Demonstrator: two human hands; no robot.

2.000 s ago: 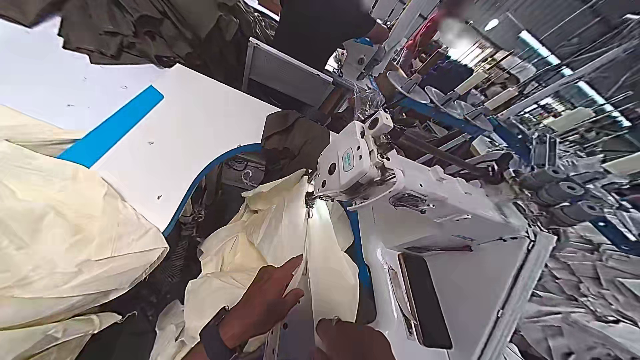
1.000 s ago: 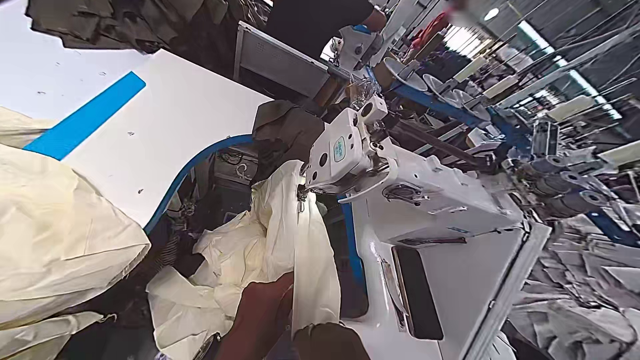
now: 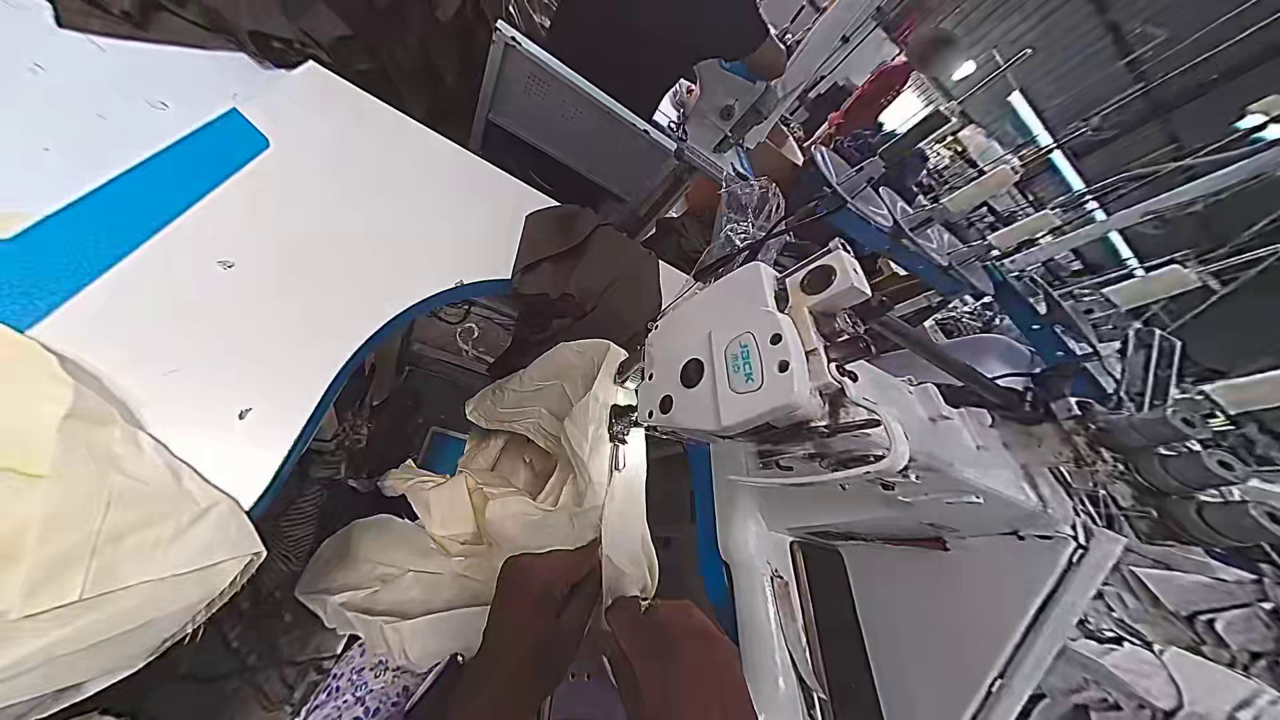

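Cream fabric (image 3: 560,490) runs under the needle area of a white Jack industrial sewing machine (image 3: 740,360), where a small light shines beside the presser foot (image 3: 622,425). My left hand (image 3: 545,610) grips the fabric's edge from the left, just below the machine head. Close beside it, my right hand (image 3: 670,645) pinches the lower end of the same cloth strip. The fingertips of both hands are partly hidden by dark blur and folds.
A white table with a blue edge (image 3: 400,200) curves along the left, bearing more cream fabric (image 3: 110,540). Dark cloth (image 3: 585,285) lies behind the machine head. Another person (image 3: 650,50) is at a machine farther back. Grey fabric pieces (image 3: 1190,610) lie at lower right.
My left hand, lower and with its fingers apart two seconds ago, has moved up to the fabric edge and closed on it. The cloth left of the machine has bunched up.
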